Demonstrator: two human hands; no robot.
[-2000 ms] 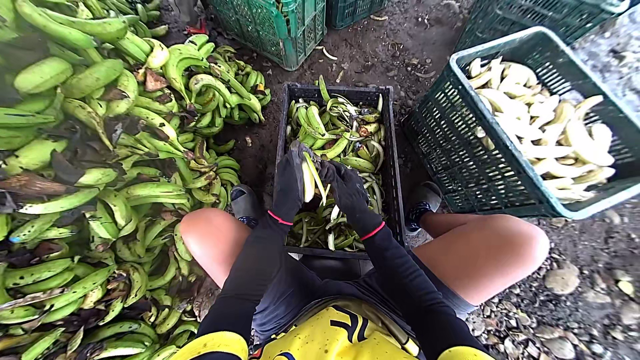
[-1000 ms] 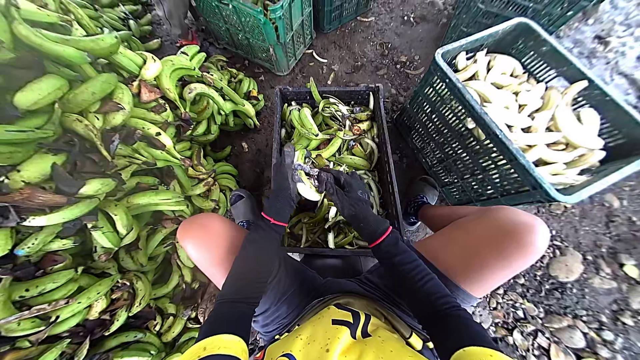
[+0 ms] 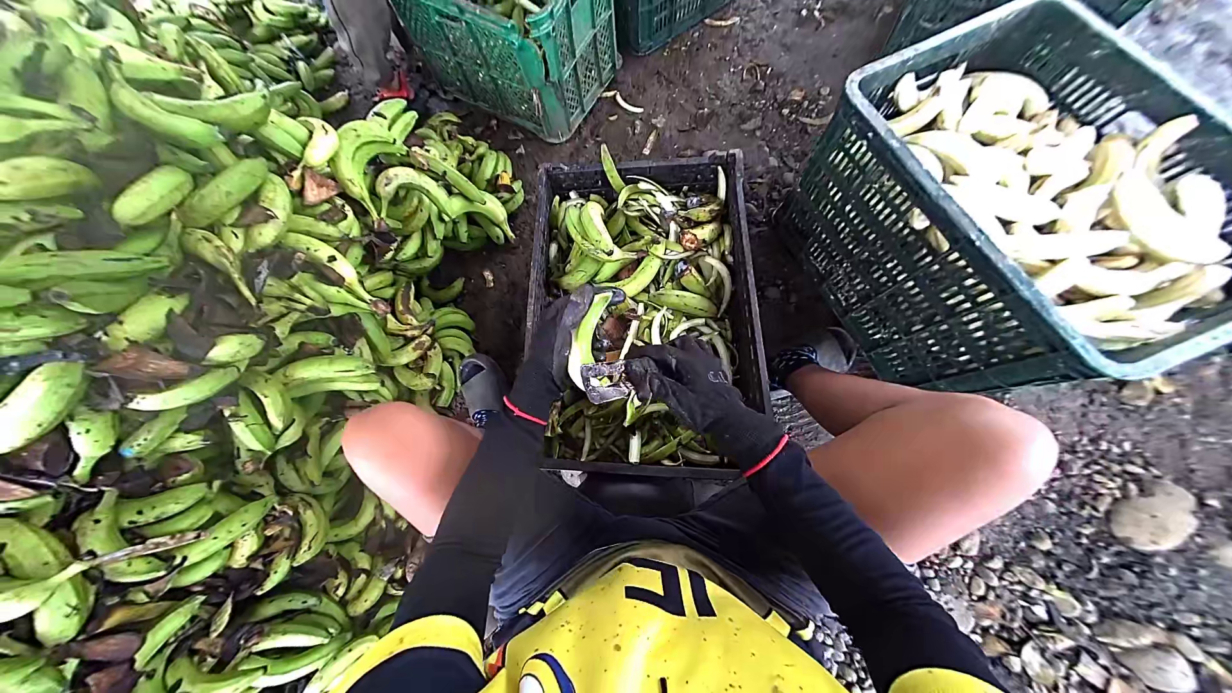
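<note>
My left hand [image 3: 556,337], in a dark glove, grips a partly peeled green plantain [image 3: 586,332] that stands nearly upright. In my right hand [image 3: 681,381], also gloved, is a small metal blade [image 3: 606,382], which lies against the plantain's lower end. Both hands are over a black plastic crate [image 3: 756,318] between my legs. Green peels [image 3: 680,301] and pale strips fill that crate. My right fingers partly cover the blade, so its handle is hidden.
A large pile of green plantains [image 3: 231,385] spreads along the left. At the right, a dark green crate [image 3: 837,250] holds peeled plantains [image 3: 1059,192]. Another green crate [image 3: 539,77] stands ahead on the muddy ground. Stones [image 3: 1153,517] lie at lower right.
The plantain in my left hand now shows upright with its green side in view. My right hand has moved a little away from the left, and the blade shows plainly.
</note>
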